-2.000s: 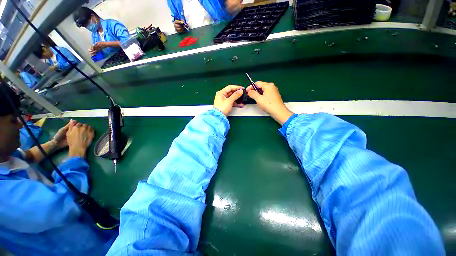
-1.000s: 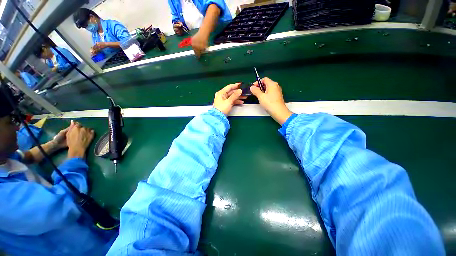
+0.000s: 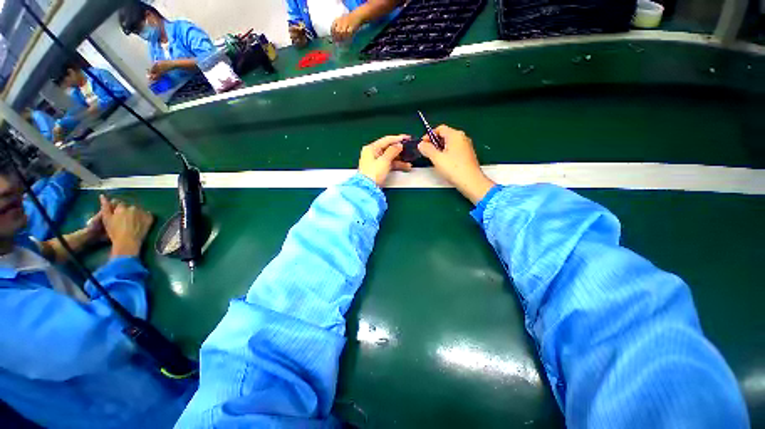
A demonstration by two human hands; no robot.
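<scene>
A small dark electronic module [image 3: 410, 152] is held just above the far edge of the green bench, over the white strip and belt side. My left hand [image 3: 384, 160] grips it from the left with thumb and fingers. My right hand [image 3: 455, 159] holds a thin dark pen-like tool [image 3: 428, 127], its upper end pointing up and left, and its fingertips touch the module's right side. The tool's lower end and fine detail of the module are hidden or too small to tell.
A black electric screwdriver [image 3: 190, 214] hangs at left over a round dish [image 3: 170, 237], beside a neighbour's hands [image 3: 124, 226]. Small parts [image 3: 408, 79] lie spaced on the green belt [image 3: 554, 126]. Black trays [image 3: 426, 29], red parts [image 3: 314, 59] and other workers are on the far side.
The view has tilted slightly. The module and tool have shifted slightly in my hands. Belt parts have moved left. The far worker's arm has drawn back from the belt edge.
</scene>
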